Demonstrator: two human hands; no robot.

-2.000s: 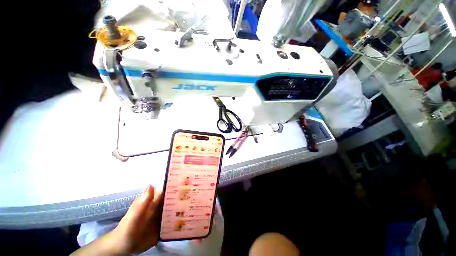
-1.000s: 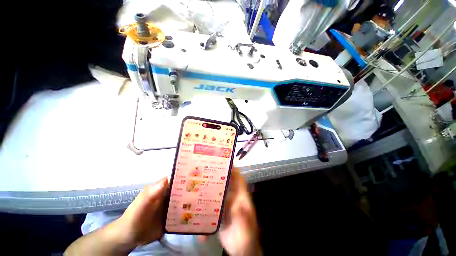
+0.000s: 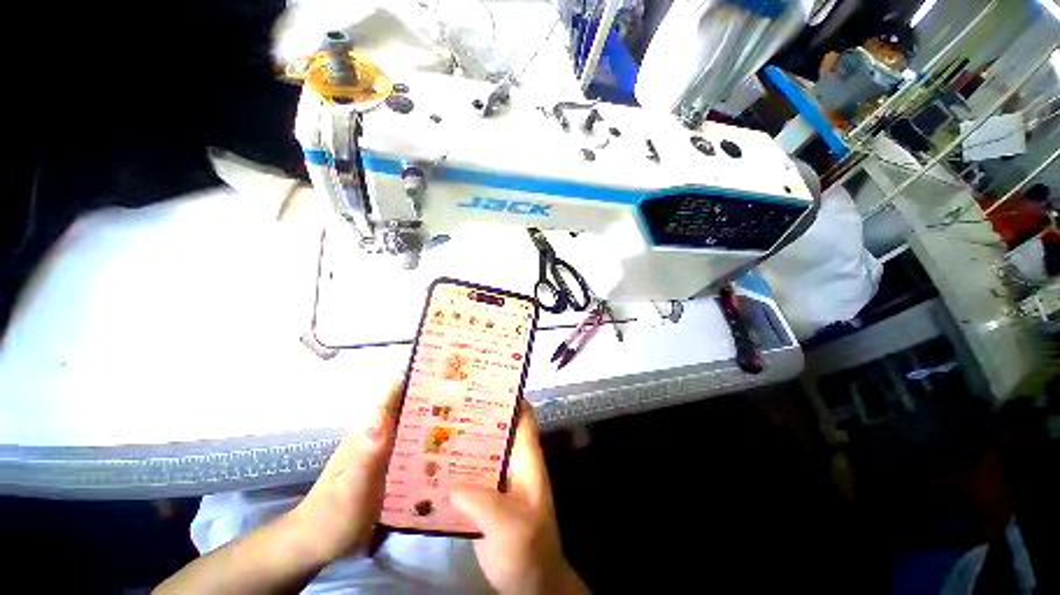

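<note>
A black-edged smartphone [image 3: 457, 407] is held upright above the table's front edge, its screen showing a pink-white list with small food pictures. My left hand [image 3: 349, 482] grips its lower left side. My right hand [image 3: 517, 511] is at its lower right side, with the thumb over the bottom of the screen. Behind the phone stands the white sewing machine [image 3: 581, 174] with a blue stripe and JACK lettering. Its needle and presser foot area [image 3: 395, 242] is under the left end of the head.
Black scissors [image 3: 560, 279] and small pink nippers [image 3: 578, 339] lie under the machine arm. A dark long tool [image 3: 740, 331] lies at the table's right end. Black fabric [image 3: 105, 105] is at upper left. A ruler strip [image 3: 221, 461] runs along the front edge.
My right hand, out of the picture two seconds ago, has come to the phone's right side and its thumb is now over the screen. The list on the screen has scrolled up.
</note>
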